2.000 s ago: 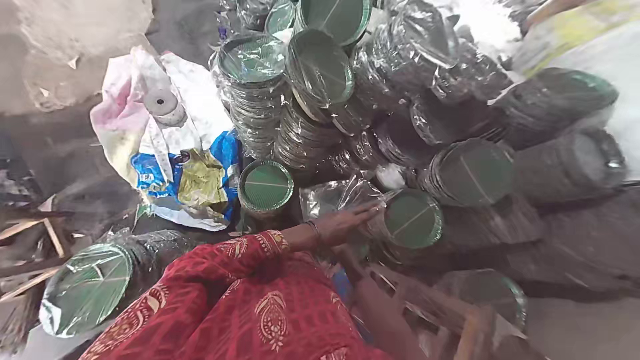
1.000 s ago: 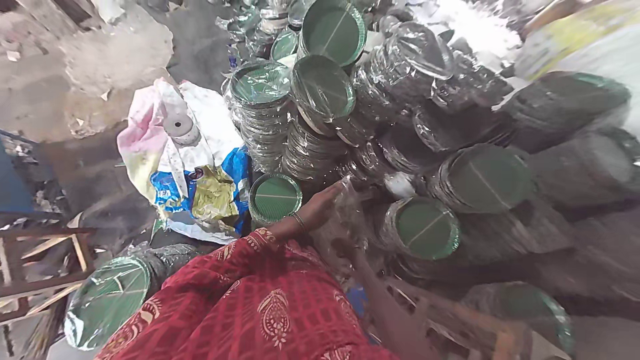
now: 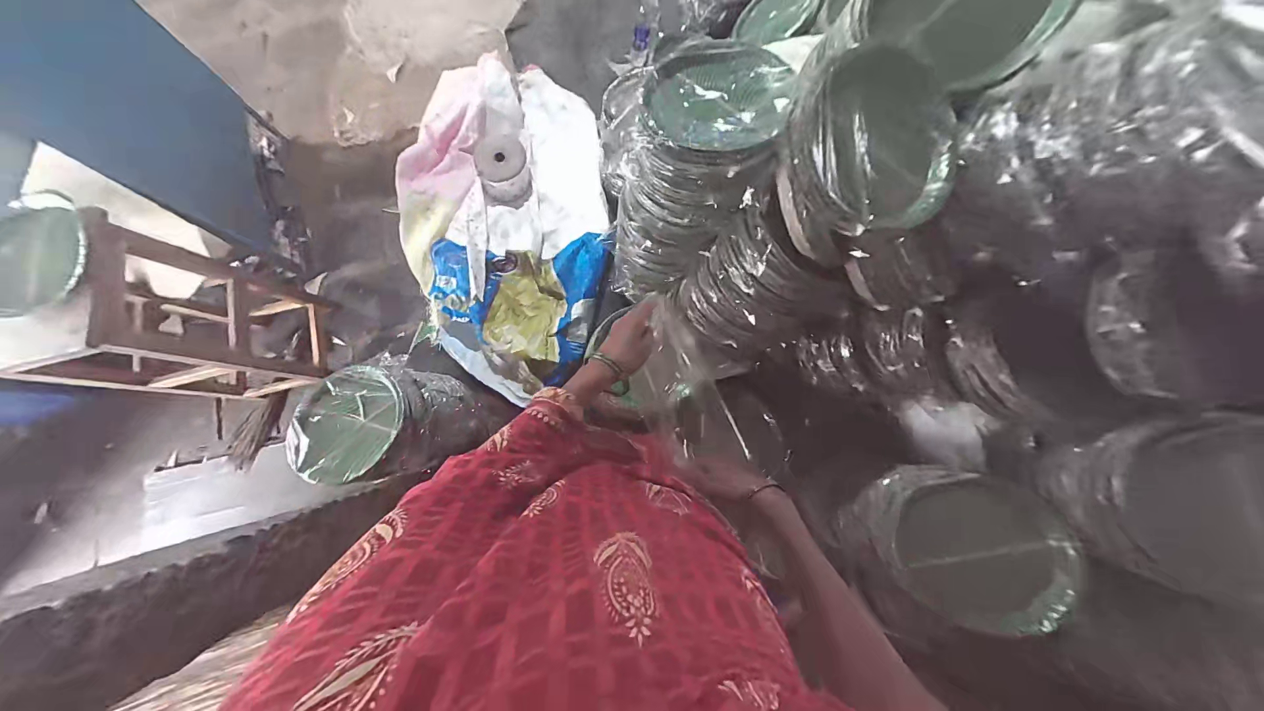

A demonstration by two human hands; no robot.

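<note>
My left hand, with a bangle at the wrist, grips the upper edge of a clear plastic bag near the centre. Lower and to the right, my right hand is blurred at the bag's lower part; its fingers are hard to make out. Behind my left hand a green round plate shows in part. Stacks of green round plates in clear wrap lie close to the right of my left hand, and another wrapped stack is to the right of my right hand.
A white, pink and blue sack lies beyond my left hand, with a pale roll on it. At the left are a wooden frame, a blue panel and a wrapped plate stack. More wrapped stacks crowd the right.
My left hand has moved left with the plastic, to beside the sack. My right forearm and hand now show at the lower right. The view has shifted towards the left.
</note>
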